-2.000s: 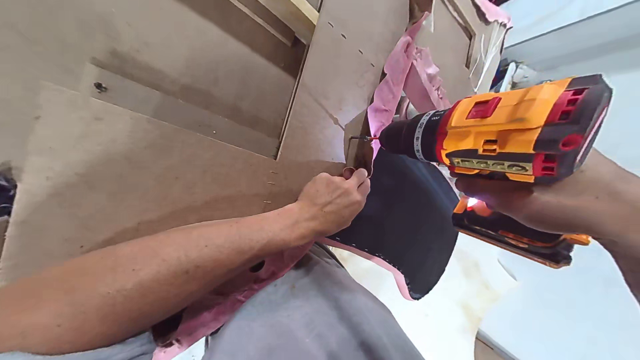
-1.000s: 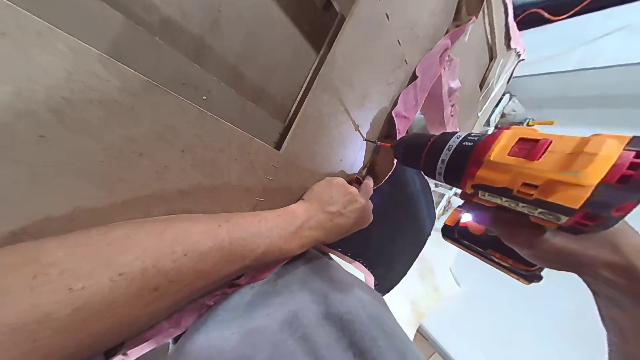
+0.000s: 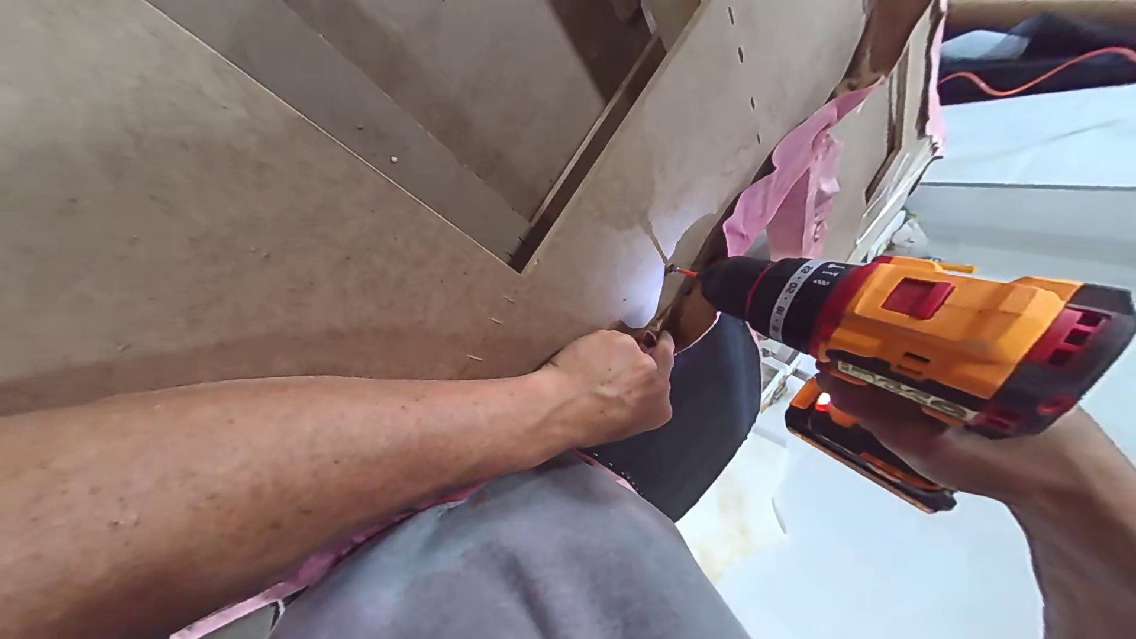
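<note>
My right hand [image 3: 923,444] grips an orange, red and black cordless drill driver [image 3: 958,328] with its work light on. The driver's bit [image 3: 686,272] points left, its tip at a small dark screw or fitting against the lit face of a wooden board [image 3: 612,257]. Just below the bit, my left hand [image 3: 612,382] is closed at the board's edge, with a small dark piece between thumb and fingers; what it is I cannot tell. Dark fabric [image 3: 701,417] hangs under that hand. Pink fabric [image 3: 790,186] lies along the board's edge above the chuck.
Staples [image 3: 508,299] stick out of the board face. A rectangular opening with a board edge [image 3: 586,160] lies up and left of the bit. My grey-clad leg [image 3: 524,559] is below my left forearm. An orange cord [image 3: 1021,89] runs at the upper right.
The drill has shifted slightly, its bit still near the same part of the board. My left hand stays at the board's edge. The view has moved closer to the board.
</note>
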